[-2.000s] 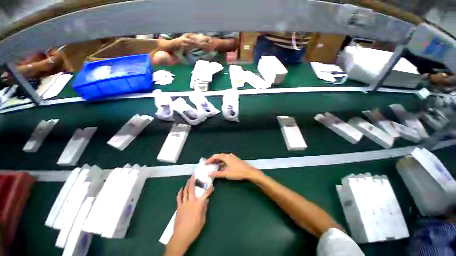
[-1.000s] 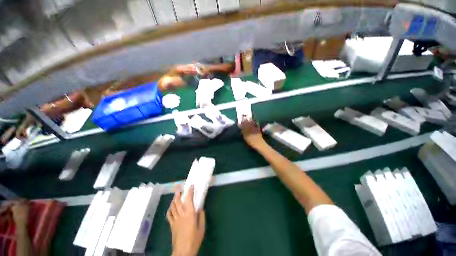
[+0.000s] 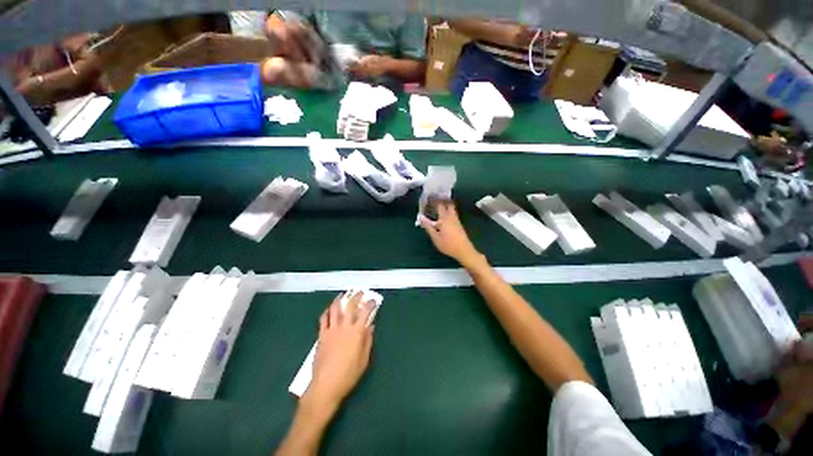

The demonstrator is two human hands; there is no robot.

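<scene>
My left hand [image 3: 345,343] lies over a white retail carton [image 3: 308,372] on the near green bench and grips it. The carton lies tilted, and its far end shows past my fingers. My right hand [image 3: 446,229] reaches across the near rail to the belt, with its fingers on a bagged product [image 3: 436,190]. The fingers partly hide the bag. Several other bagged products [image 3: 367,175] lie on the belt just left of it.
Carton stacks stand on the bench at left [image 3: 203,334] and right [image 3: 658,361]. Loose cartons lie along the conveyor belt [image 3: 357,236]. A red tray [image 3: 18,312] is at the left edge, a blue bin [image 3: 192,102] at far left. People work opposite, and a hand shows at the right edge.
My right hand has gone from the carton in my left hand out to the bagged product on the belt. My left hand has lowered its carton since one second ago. The camera view has shifted.
</scene>
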